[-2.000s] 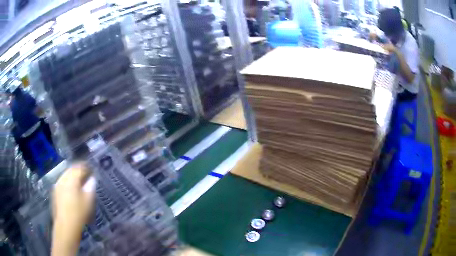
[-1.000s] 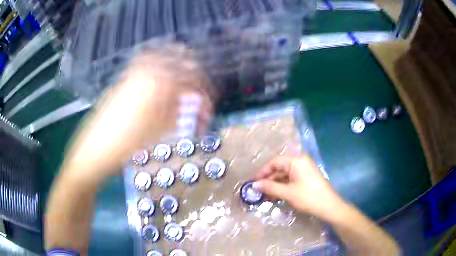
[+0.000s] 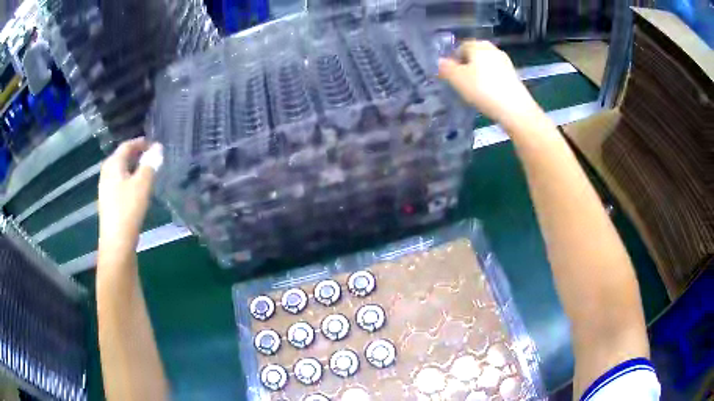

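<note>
The slotted tray [image 3: 313, 86], clear grey with ribbed channels, tops a thick stack behind the blister tray. My left hand [image 3: 129, 176], with a white cover on the thumb, grips its left edge. My right hand [image 3: 481, 74] grips its far right corner. Whether the tray is lifted off the stack cannot be told. The flat clear blister tray [image 3: 470, 270] lies in front, brown showing through. Round parts [image 3: 335, 326], with white ring faces, sit face up in rows in its left part; its right pockets hold no parts. The tray's near edge is cut off.
A thick cardboard stack [image 3: 665, 149] stands at the right. A leaning pile of ribbed silvery trays [image 3: 39, 313] is at the far left. More dark tray stacks [image 3: 109, 63] stand behind at the left. Blue plastic [image 3: 689, 337] shows at the lower right. The bench [image 3: 188, 313] is green with white strips.
My right hand has left the round part in the blister tray and moved up to the slotted tray's right corner. My left hand has moved to its left edge. More round parts fill the rows.
</note>
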